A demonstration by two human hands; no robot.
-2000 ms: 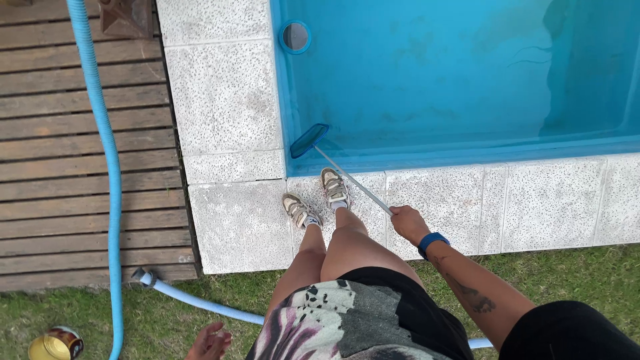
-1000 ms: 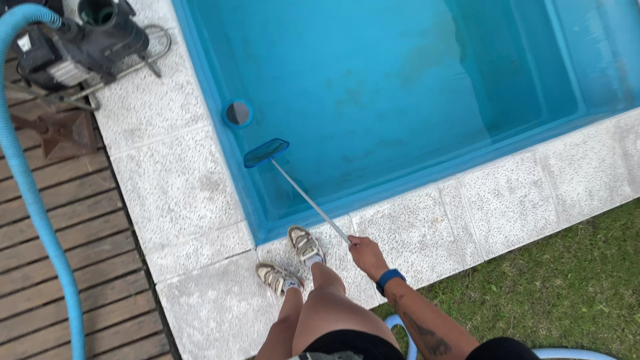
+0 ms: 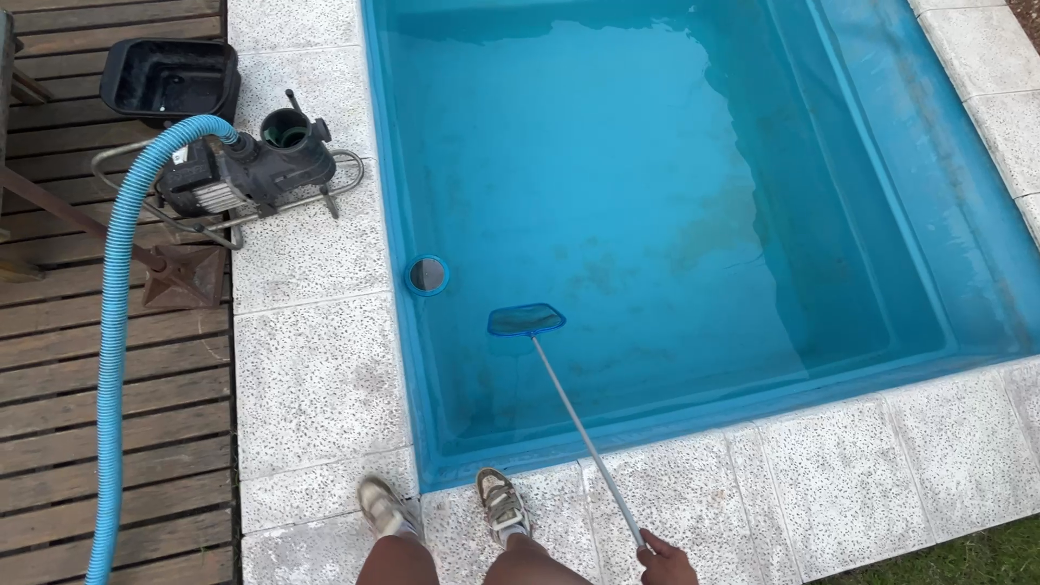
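At the bottom of the view my right hand (image 3: 666, 561) grips the grey pole (image 3: 587, 437) of a pool skimmer net. The pole slants up and left over the stone edge to the blue-framed flat net (image 3: 526, 319), which is over the pool water (image 3: 617, 187); whether it touches the surface I cannot tell. Left of the net, a round blue-rimmed fitting (image 3: 427, 275) shows by the pool wall. My left hand is out of view.
Pale stone coping (image 3: 321, 382) borders the pool, my sneakers (image 3: 502, 500) on it. At left are a pool pump (image 3: 244, 175) on a metal frame, a ribbed blue hose (image 3: 115, 325), a black plastic tub (image 3: 171, 80), a rusty metal base (image 3: 185, 276) and wooden decking (image 3: 162, 422).
The skimmer net has moved away from the pool's near corner, farther out over the water. My left hand, visible two seconds ago, has left the view. The view has shifted and turned, now showing the whole pump.
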